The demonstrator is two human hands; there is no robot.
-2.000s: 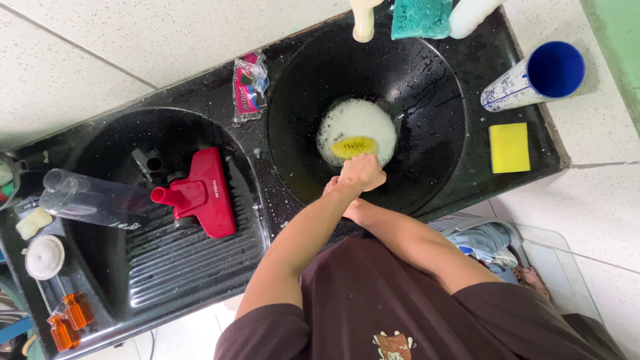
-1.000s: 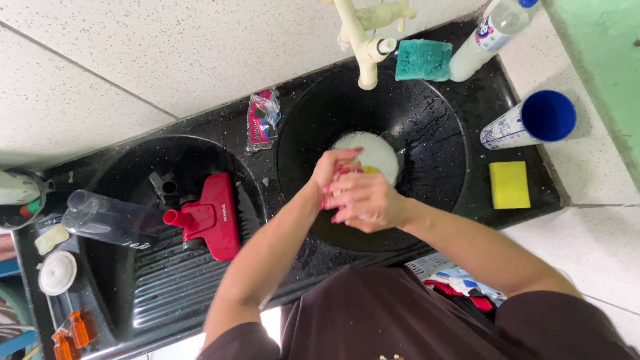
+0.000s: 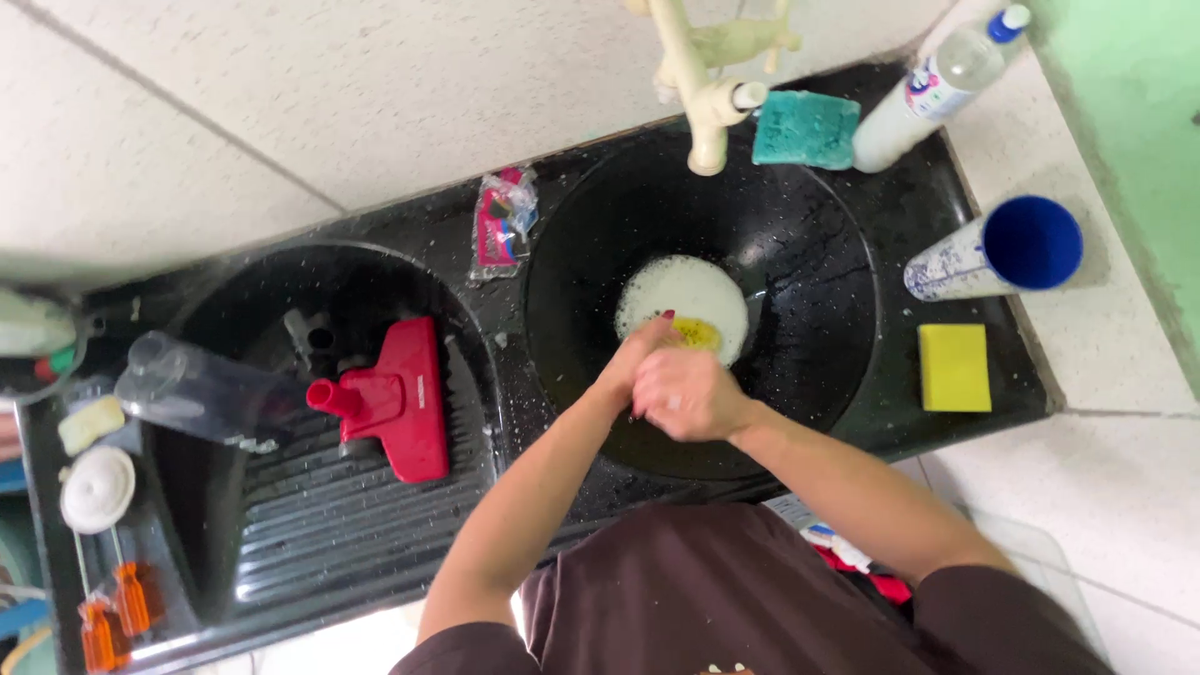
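Note:
Over the round black sink basin (image 3: 806, 375), my left hand (image 3: 633, 361) and my right hand (image 3: 689, 394) press together, the right one lying partly over the left. The fingers of both overlap, and no object shows between them. White suds (image 3: 670, 286) sit at the bottom of the basin. A yellow sponge (image 3: 698, 333) lies in the suds just beyond my hands, partly hidden by them. Above the basin's far side is the cream plastic faucet (image 3: 710, 122).
A teal sponge (image 3: 806, 129), a clear bottle (image 3: 928, 98), a blue-lined cup (image 3: 1031, 244) and a yellow sponge (image 3: 954, 367) surround the basin. Left are a plastic wrapper (image 3: 503, 225), a red vacuum nozzle (image 3: 412, 398), a clear plastic container (image 3: 206, 389), a white lid (image 3: 97, 489) and orange-handled screwdrivers (image 3: 131, 600).
Two seconds ago my hands were together beside the sponge; one second ago they were raised with fingers spread. Now they are pressed together again, lower over the basin's near side.

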